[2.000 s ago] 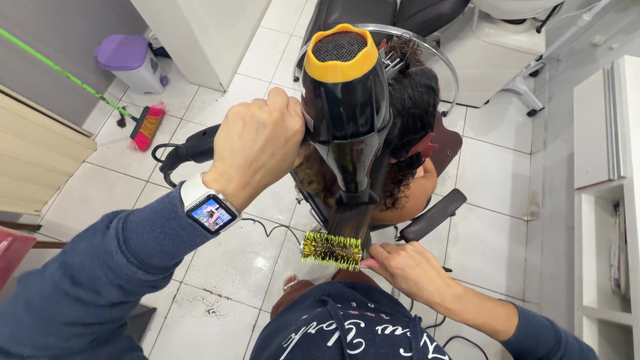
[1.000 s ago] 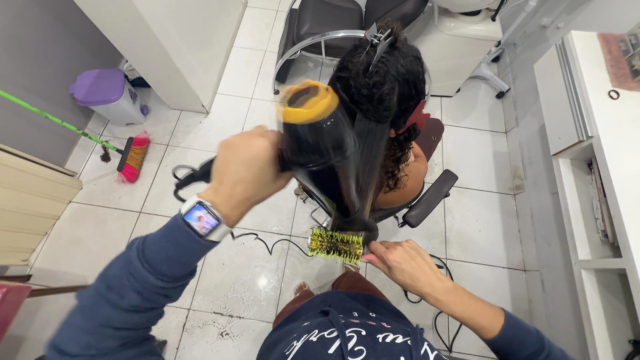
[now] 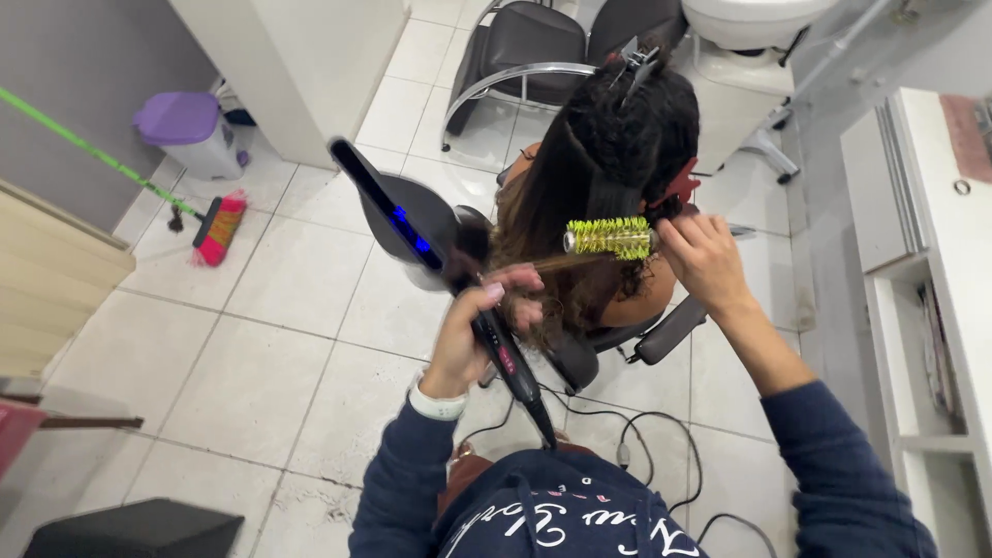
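Note:
My left hand [image 3: 457, 333] holds the handle of a black hair dryer [image 3: 508, 358], some fingers extended beside the hair ends. The dryer's flat nozzle [image 3: 384, 209] faces the camera, with blue light in its slot; its barrel is blurred. My right hand [image 3: 701, 260] grips a round brush [image 3: 611, 238] with yellow-green bristles, its handle mostly hidden by my fingers. The brush lies against the lower dark hair [image 3: 570, 182] of a seated person, and a thin strand runs from it toward my left hand. Metal clips [image 3: 639, 66] hold the hair on top; a red clip [image 3: 682, 184] is at the side.
A chair armrest [image 3: 670, 335] is below the person, and black cables [image 3: 686, 442] loop over the tiled floor. Another black chair [image 3: 535, 50] stands beyond. White shelving [image 3: 887, 194] is at right; a broom [image 3: 221, 229] and purple-lidded bin [image 3: 180, 120] are at left.
The dryer has swung away from the brush, and its nozzle has turned toward the camera. The brush and my right hand have moved up beside the person's hair. The view has shifted.

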